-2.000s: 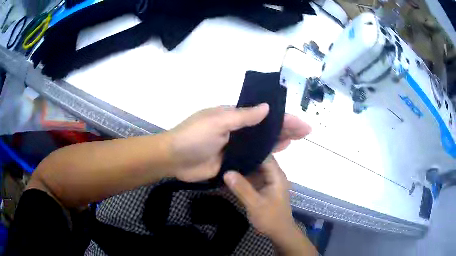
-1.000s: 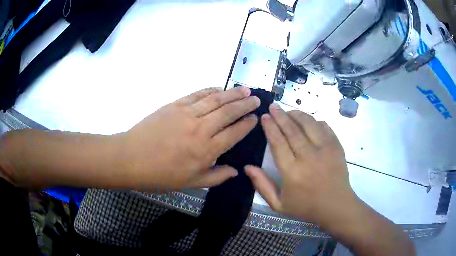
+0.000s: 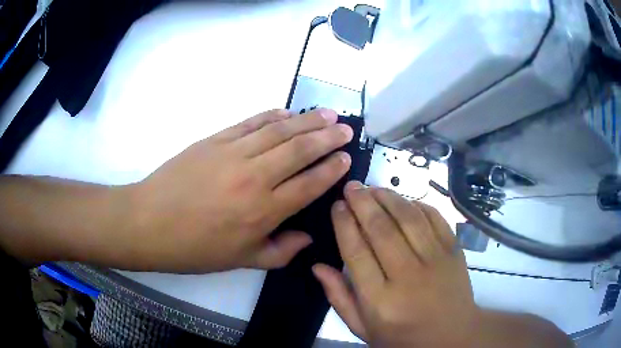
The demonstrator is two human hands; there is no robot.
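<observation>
A long black fabric strip [image 3: 289, 299] runs from the near table edge up to the presser foot [image 3: 366, 141] of the white sewing machine head [image 3: 463, 64]. My left hand [image 3: 231, 190] lies flat on the strip's left side, fingertips just short of the foot. My right hand [image 3: 402, 262] rests on its right side, lower down, fingertips on the cloth. Both hands press the strip rather than grip it. The strip's far end is at the foot, on the silvery bed slide [image 3: 327, 95]. The needle cannot be made out.
Black cut pieces [image 3: 85, 61] lie at the upper left. A grey oval-ended attachment [image 3: 352, 27] stands left of the head. A thick curved guard [image 3: 531, 248] is at the right. The ruler [image 3: 156, 306] runs along the near table edge.
The strip was first held up in both hands, then laid flat at the foot. Since then the view has moved closer to the machine head, and my right hand sits lower along the strip.
</observation>
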